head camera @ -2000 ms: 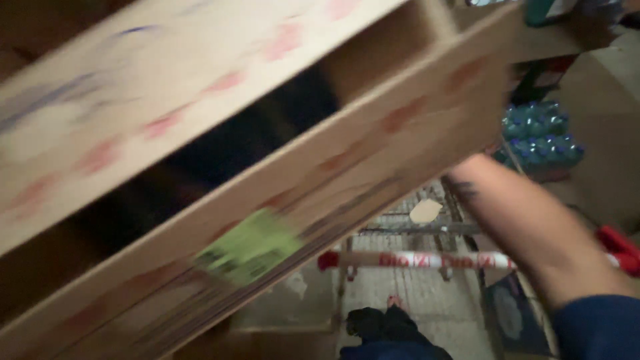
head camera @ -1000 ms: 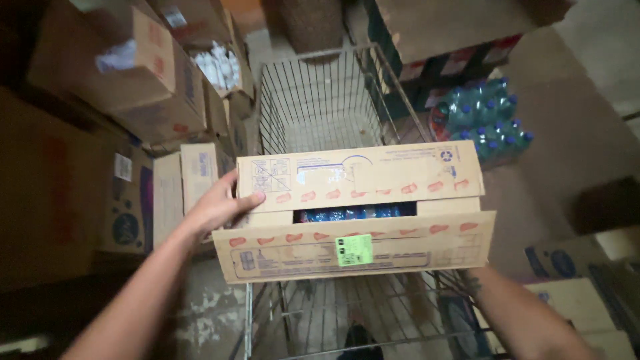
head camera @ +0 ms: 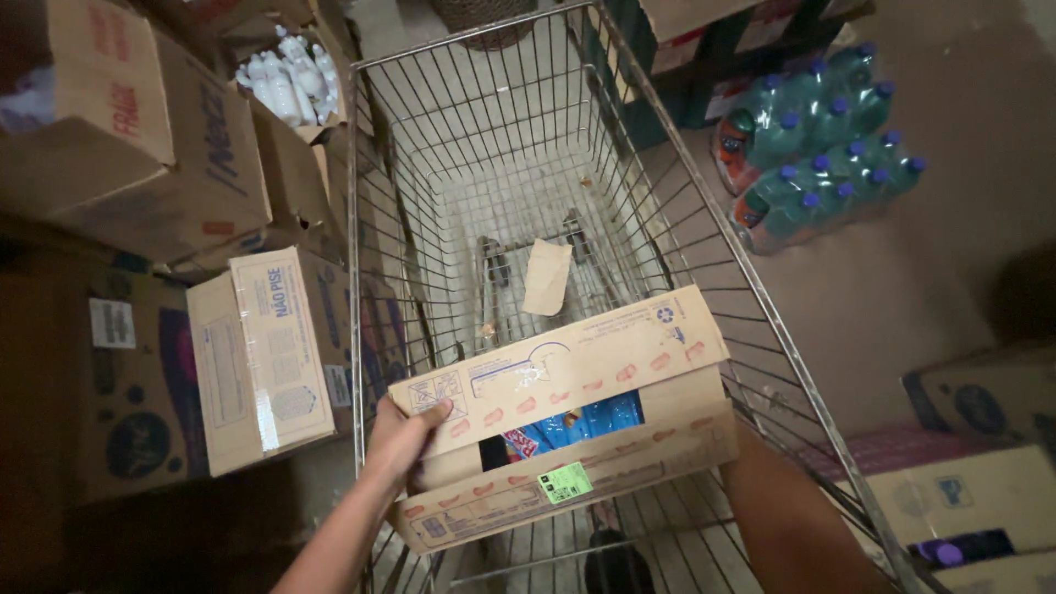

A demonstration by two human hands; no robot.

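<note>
An opened cardboard box (head camera: 569, 363) is held over the near end of a wire shopping cart (head camera: 714, 186). Blue plastic packets (head camera: 590, 422) show through the gap between its top flaps, and a green label (head camera: 565, 483) is stuck on the near flap. My left hand (head camera: 404, 441) grips the box's left end, thumb on top of the far flap. My right forearm reaches to the right end, where the box hides my right hand. A torn piece of cardboard (head camera: 547, 277) lies on the wire at the cart's bottom.
Cardboard boxes (head camera: 264, 363) are stacked along the left, one box holding white bottles (head camera: 293, 81). Shrink-wrapped green bottles with blue caps (head camera: 825, 157) stand right of the cart. More cartons (head camera: 965, 495) lie at the lower right. A shoe (head camera: 617, 565) shows below the box.
The box, seen close and tilted two seconds ago, is now over the cart between my hands. Since one second ago it has turned slightly, and more of its packets show.
</note>
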